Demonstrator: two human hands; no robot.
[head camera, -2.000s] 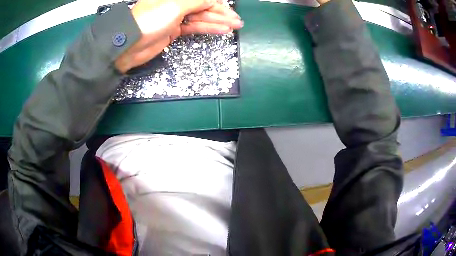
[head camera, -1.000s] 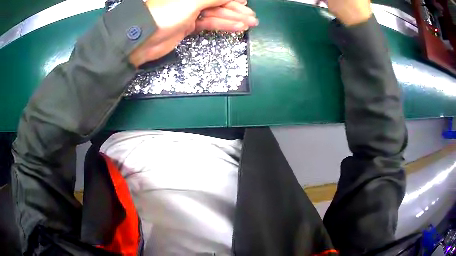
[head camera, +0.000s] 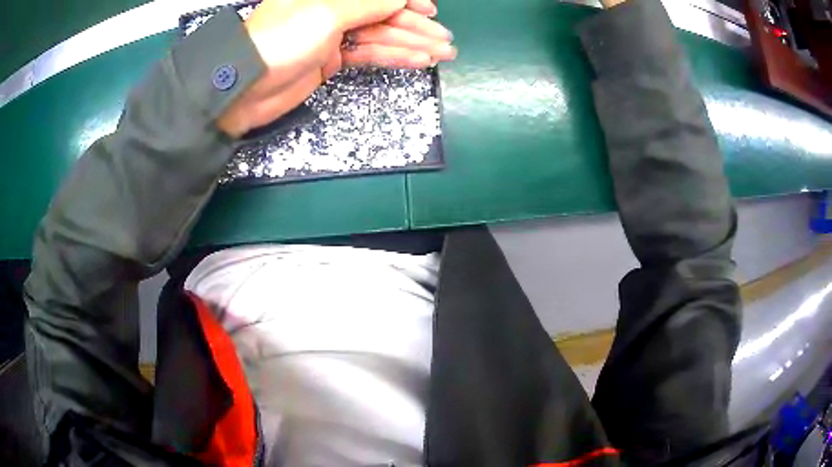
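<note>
A flat black parts tray (head camera: 442, 119) lies on the green bench, filled with small glittering silvery metal parts (head camera: 365, 128). My left hand (head camera: 338, 55) is over the upper part of the tray, palm partly turned up, fingers pointing right and slightly curled. A small dark spot shows between its thumb and fingers; I cannot tell whether it is a held part. My right hand is almost wholly cut off by the top edge; only a bit of skin (head camera: 613, 3) shows above the sleeve, and its fingers are out of the picture.
The glossy green bench (head camera: 511, 137) spans the view. A silver-white metal rail (head camera: 100, 36) curves behind it, with dark green belt beyond at upper left. A dark red fixture (head camera: 794, 73) stands at the far right. A blue item (head camera: 820, 212) shows below the bench's right end.
Since one second ago my right hand has moved up, mostly out of the picture. The tray and my left hand sit slightly further left in view. The left hand's pose is much the same.
</note>
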